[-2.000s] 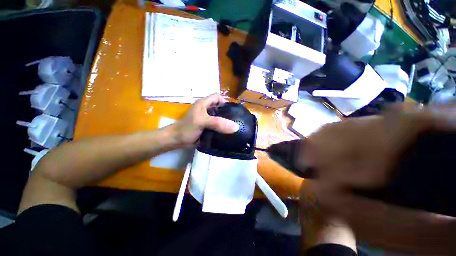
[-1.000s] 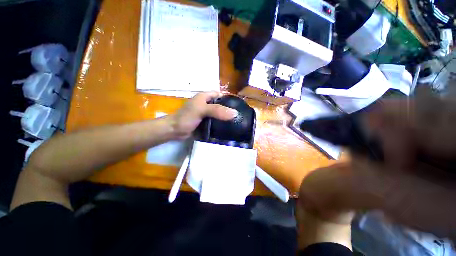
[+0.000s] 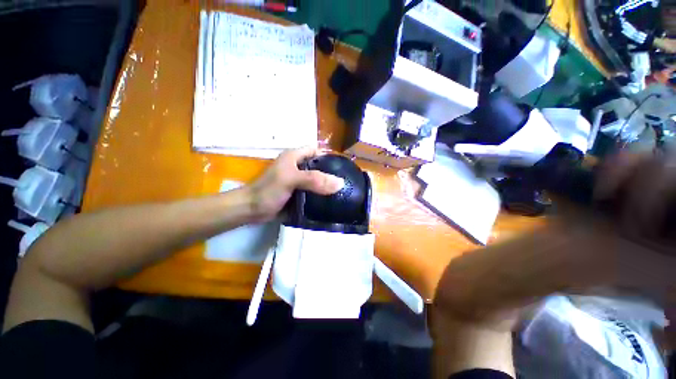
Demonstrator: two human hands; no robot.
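Observation:
A camera with a glossy black ball head [image 3: 337, 194] and a white boxy body [image 3: 326, 272] lies at the bench's front edge, head away from me, with a white antenna on each side. My left hand [image 3: 285, 185] holds the black head, thumb on top near the speaker holes. My right hand [image 3: 637, 200] is raised at the right, blurred and close to the lens, around a dark electric screwdriver [image 3: 571, 181]. The screwdriver's tip is away from the camera and is not clear.
Behind the camera stands a white screw feeder [image 3: 426, 81], with paper sheets [image 3: 256, 89] to its left and a white pad [image 3: 461, 196] to its right. More cameras [image 3: 511, 141] lie at the right. A black bin [image 3: 111, 81] at left holds white bodies.
My right hand and the screwdriver have moved away from the camera head, up and to the right. My left hand still holds the head. The view has shifted slightly.

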